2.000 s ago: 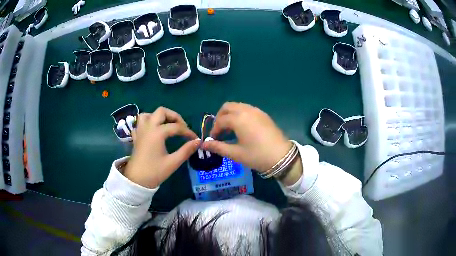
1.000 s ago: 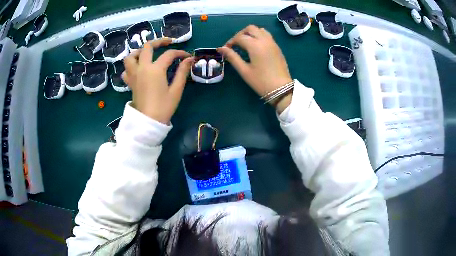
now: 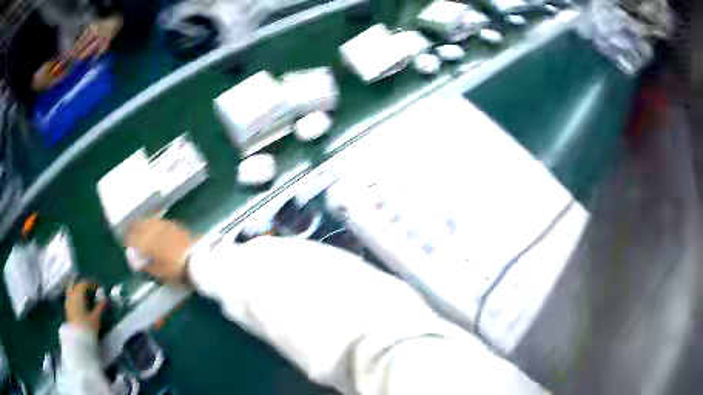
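The frame is blurred. My right hand (image 3: 163,248) is over the green belt by the pale rail, its fingers curled at a small white piece (image 3: 137,259), too blurred to name. My left hand (image 3: 82,305) is at the lower left over the belt, thumb and fingers bent around a small dark and white spot; whether it holds anything is unclear. Small white pieces (image 3: 116,293) lie just right of it. Open charging cases (image 3: 143,355) sit on the mat below the rail. The tester is not in view.
Retail boxes (image 3: 250,108) stand along the belt, with closed white cases (image 3: 257,169) beside them. The white blister tray (image 3: 462,185) lies right of my right arm, a black cable (image 3: 505,270) across it. A person's hands (image 3: 77,50) show near a blue bin (image 3: 73,96) at the upper left.
The view has swung to the right and further out. Both hands have left the open case with earbuds on the mat and are now over the belt beyond the rail.
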